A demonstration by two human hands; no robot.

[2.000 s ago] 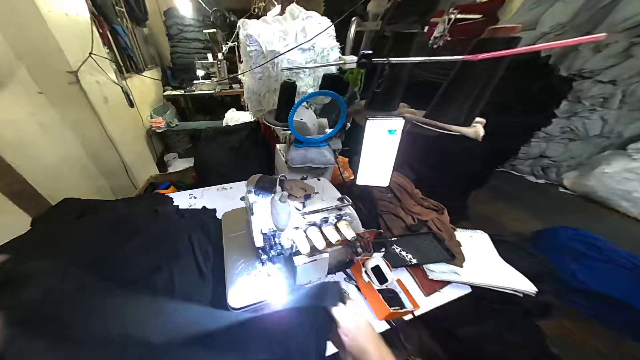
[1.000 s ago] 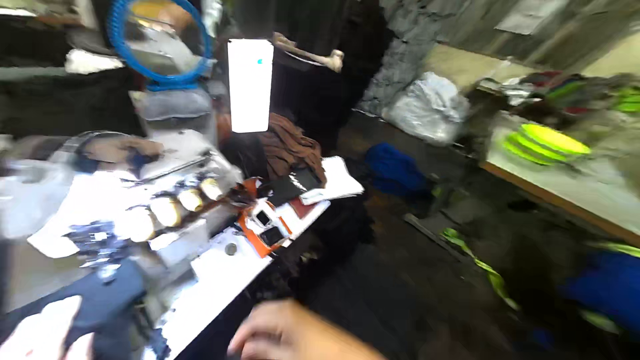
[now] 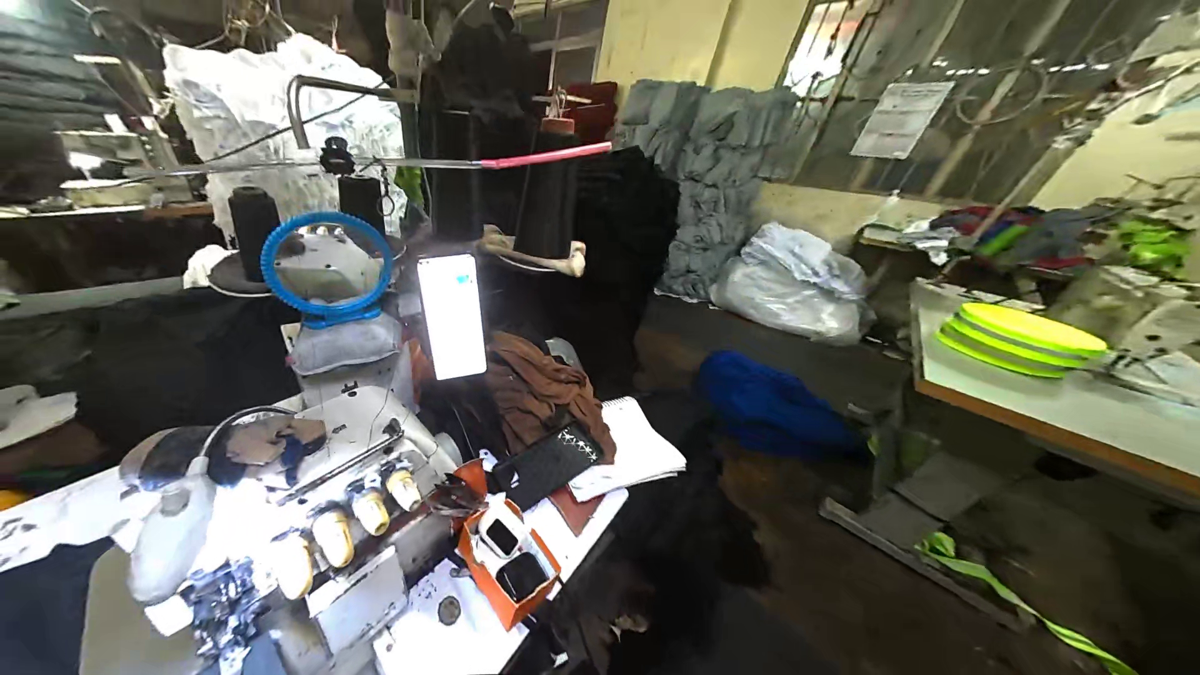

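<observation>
Neither my left hand nor my right hand can be made out. A white overlock sewing machine [image 3: 361, 422] stands at the lower left, with a bright glare around its needle area. Dark fabric [image 3: 265, 656] lies below the presser area. Right of the machine, an orange box [image 3: 511, 614] holds two small devices that look like smartwatches. A black patterned case or phone [image 3: 553, 464] rests by brown cloth [image 3: 539, 384] and white papers [image 3: 637, 450]. Behind the machine are a blue-rimmed round mirror [image 3: 326, 262] and an upright phone [image 3: 453, 319] with a bright screen.
A table [image 3: 1144, 417] at the right bears neon yellow round pieces [image 3: 1022, 337]. Blue cloth [image 3: 773, 403], a filled clear plastic bag [image 3: 797, 286] and a neon strip [image 3: 1012, 600] lie on the floor. Stacked grey garments [image 3: 717, 178] stand behind. A pink-ended rod [image 3: 544, 157] crosses above the machine.
Both hands, seen low in the frame one second ago, are out of view. The view has swung right since the earliest frame.
</observation>
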